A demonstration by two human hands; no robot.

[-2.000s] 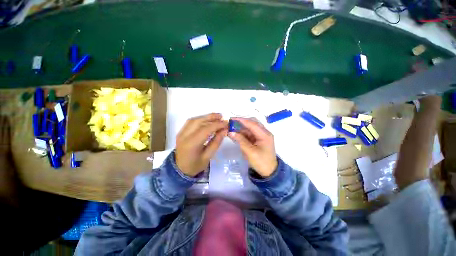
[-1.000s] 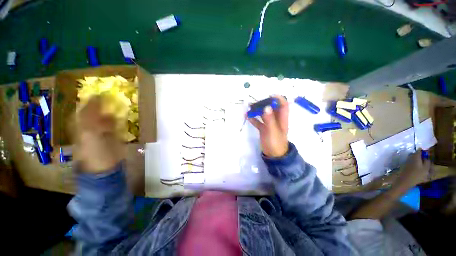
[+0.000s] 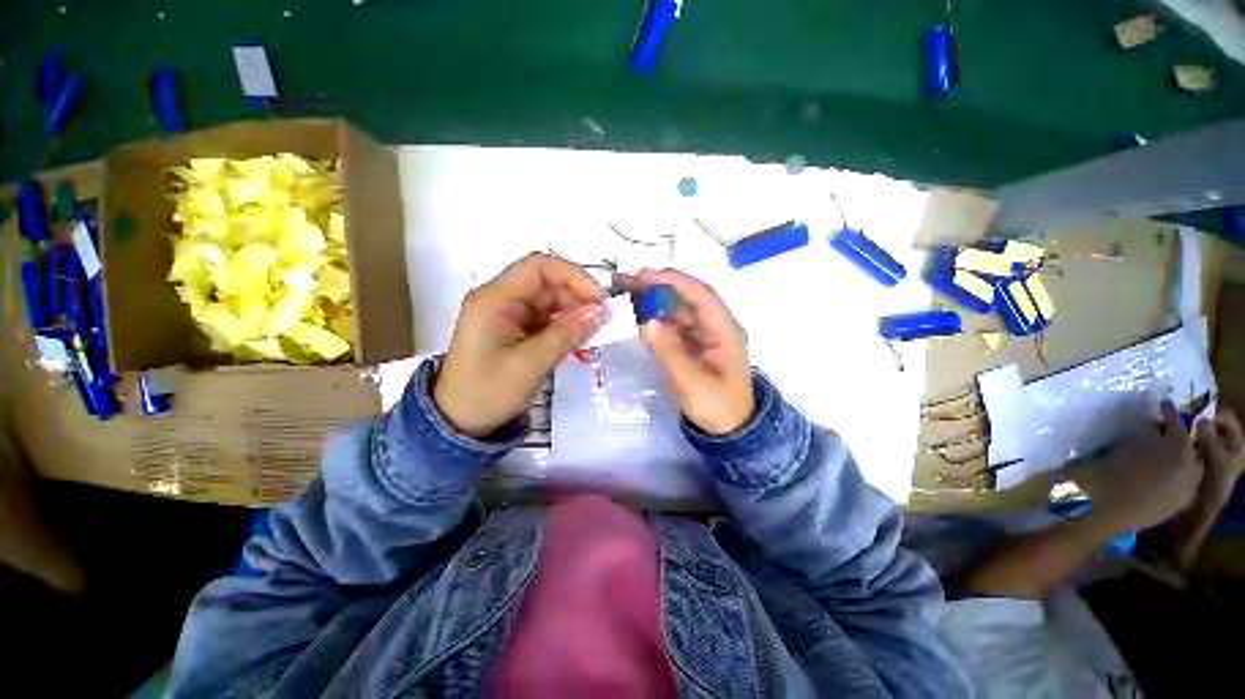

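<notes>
My right hand holds a blue pack with its dark end towards the camera, over the middle of the white work sheet. My left hand is close on its left, fingertips pinched near the pack's end at a thin lead; whether it holds anything more is too small to tell. Thin leaded parts lie partly hidden below my left hand. A glossy backing sheet lies near my body.
An open cardboard box of yellow pieces stands left, with a blue heap beyond it. Loose blue packs and a heap with yellow strips lie right. Another person's hands work at far right. Packs lie on the green surface.
My left hand has come back from the box of yellow pieces to the pack in my right hand. A blue pack now shows on the sheet where my right hand was. The camera view has shifted.
</notes>
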